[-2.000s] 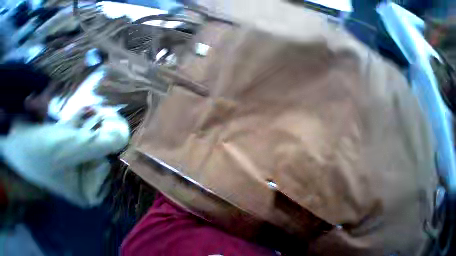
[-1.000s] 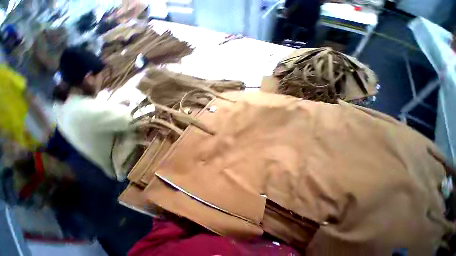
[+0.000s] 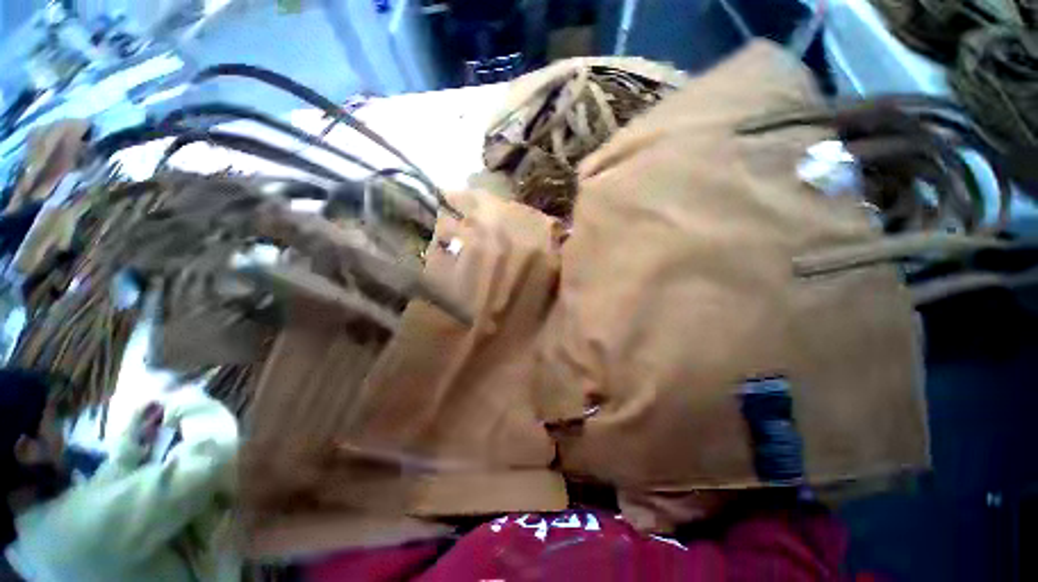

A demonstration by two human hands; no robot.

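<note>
A tan bag panel (image 3: 706, 284) lies at the centre right, with handles (image 3: 979, 171) extending right, a crumpled whitish piece (image 3: 831, 168) between the handle ends and a black woven label (image 3: 772, 432) near its lower edge. More tan panels (image 3: 467, 375) lie at the left, with dark handles (image 3: 307, 97) arching up and left, blurred. What looks like part of my right hand (image 3: 672, 508) shows at the panel's lower edge beside a maroon sleeve; its fingers are hidden. My left hand is not visible. No snips can be made out.
A bundle of brown strips (image 3: 569, 125) lies behind the panels on the white table (image 3: 398, 131). More brown strips (image 3: 91, 262) lie at the left. A person in a pale top (image 3: 125, 506) is at the lower left. Brown pieces (image 3: 996, 80) fill the upper right corner.
The broad tan piece on the right has opened out, showing handles, whitish piece and label at the right. The view has shifted, and the strip bundle now appears farther left.
</note>
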